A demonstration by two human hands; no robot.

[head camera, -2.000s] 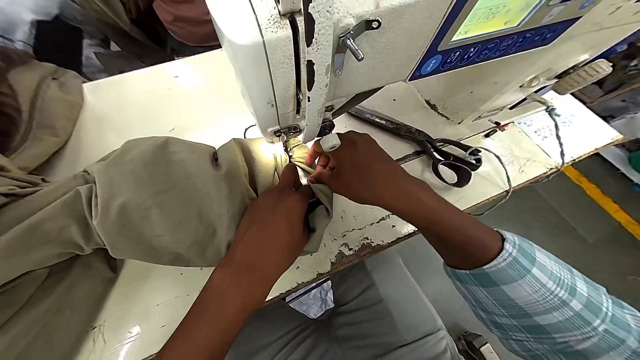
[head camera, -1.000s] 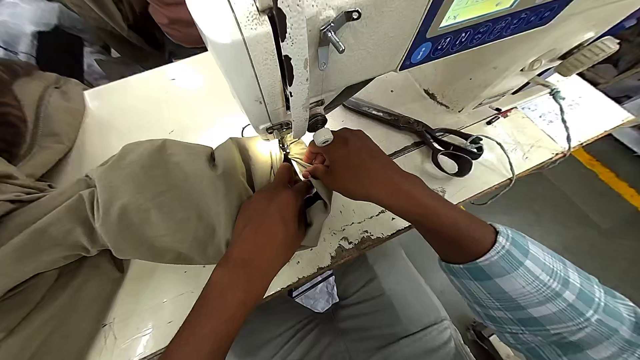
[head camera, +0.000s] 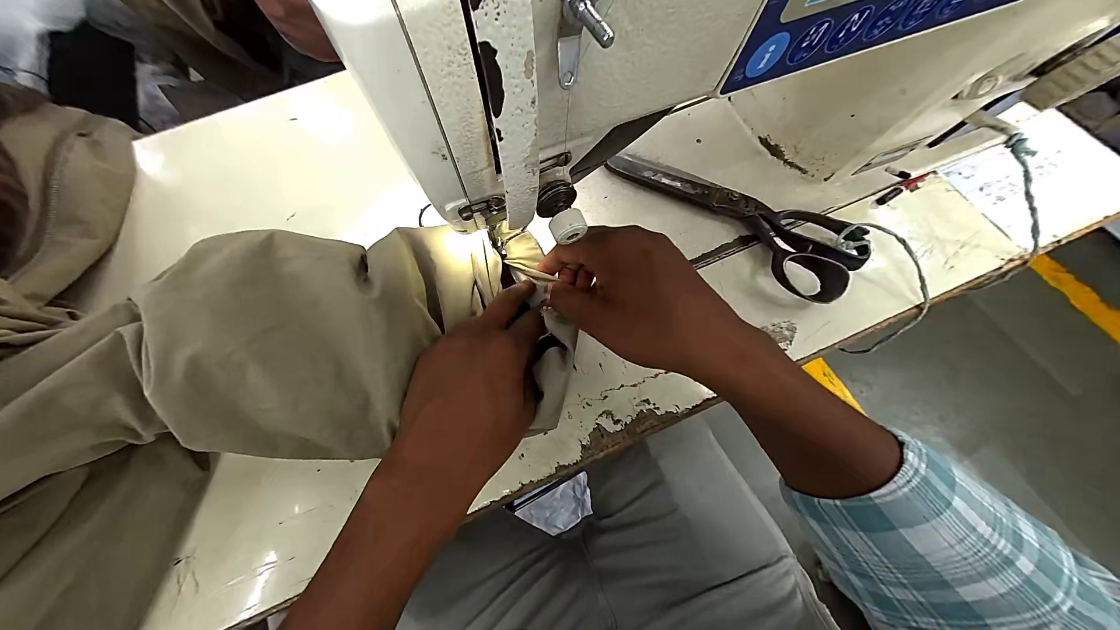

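Observation:
Khaki garment fabric [head camera: 271, 341] lies bunched over the left of the sewing table and runs under the needle area of an industrial sewing machine [head camera: 437, 96]. My left hand [head camera: 477, 376] rests on the cloth just in front of the lit presser foot [head camera: 500, 241], fingertips at a fold. My right hand [head camera: 634, 293] pinches the fabric edge between thumb and fingers, right of the foot and below a white round knob [head camera: 568, 226]. The two hands are close together. The needle tip and part of the folded edge are hard to make out.
Black-handled scissors [head camera: 744, 206] lie on the table right of the machine head, with a cord [head camera: 919, 271] looping past their handles. The worn front edge of the table [head camera: 630, 424] runs above my lap. More khaki cloth [head camera: 66, 184] is at the far left. Part of a person shows at the top left.
Both hands stay at the fabric by the presser foot, with only slight shifts. The cloth remains in nearly the same place.

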